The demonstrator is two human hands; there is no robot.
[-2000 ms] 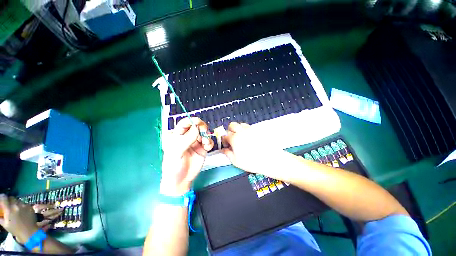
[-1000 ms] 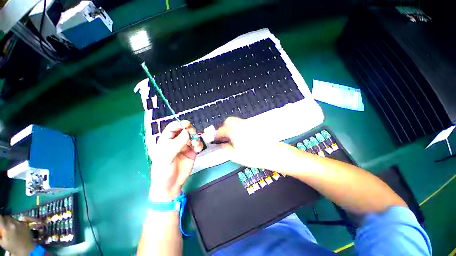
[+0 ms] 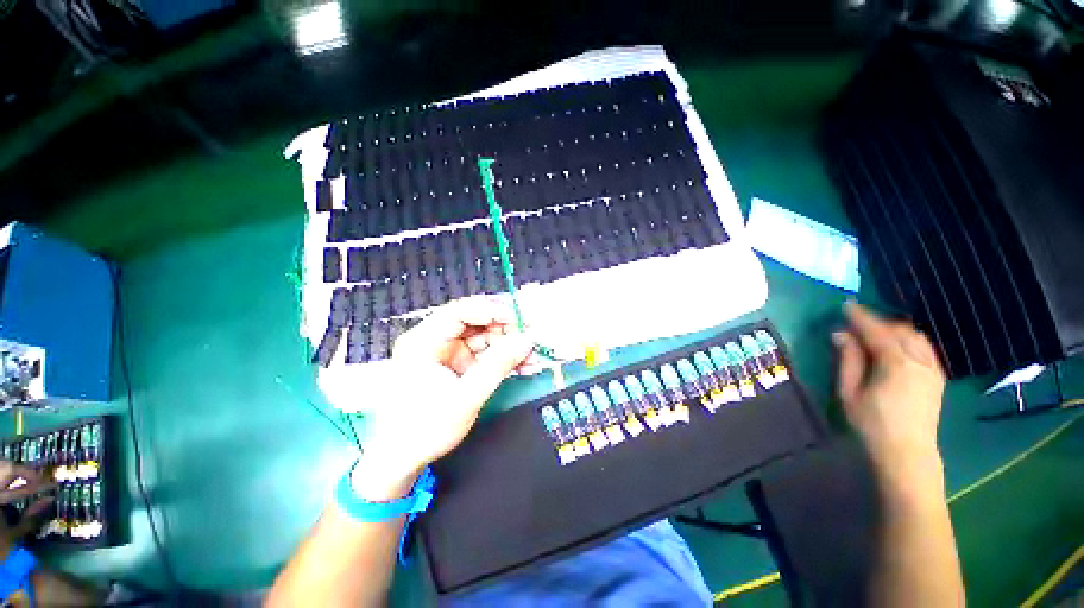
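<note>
My left hand, with a blue wrist strap, grips a small circuit board at the lower end of a thin green panel edge strip. The strip points up over the black parts. Wires with a yellow-and-white end stick out to the right of the fingers. My right hand is off to the right, right of the work tray, fingers slightly curled, with nothing visible in it. The black work tray nearest my body holds one row of circuit boards along its far side.
The black parts lie in rows on a white sheet. A pale paper slip lies right of it, before tall black stacked trays. At left are a blue machine, another tray of boards and another person's hand.
My right hand has left the held board and moved far right. My left hand has turned, and the strip now stands more upright over the black parts. More of the board row is uncovered.
</note>
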